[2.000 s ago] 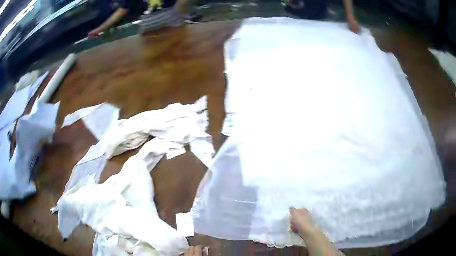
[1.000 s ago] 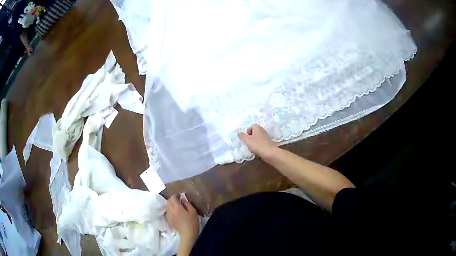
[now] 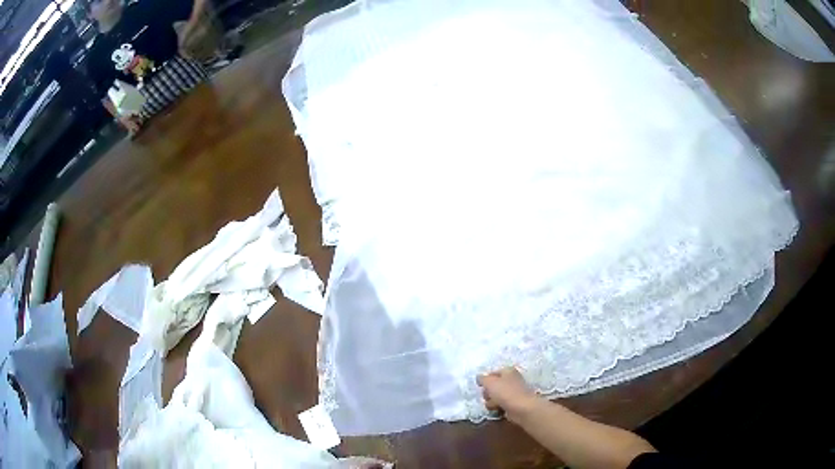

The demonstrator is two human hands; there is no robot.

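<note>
White fabric panels lie flat in layers. The top one has a scalloped embroidered border (image 3: 586, 339) along its near edge. My right hand (image 3: 506, 392) is at the near left part of this border, its fingers closed on the fabric. A sheer fabric panel (image 3: 375, 366) shows beneath, at the left. My left hand (image 3: 371, 463) is barely in view at the bottom edge, beside the cream-white fabric heap (image 3: 215, 394); what its fingers do is cut off. A small white paper label (image 3: 319, 427) lies beside the sheer panel's near left corner.
The brown wooden table (image 3: 211, 169) carries everything. Bluish-white paper sheets (image 3: 41, 385) and a pale tube (image 3: 44, 252) lie at the far left. A person (image 3: 151, 55) in a dark top stands across the table. Another pale piece (image 3: 792, 27) is at the far right.
The view has swung and tilted. My right hand stays at the scalloped border. My left hand, in view by the heap a second ago, is now nearly out of the picture.
</note>
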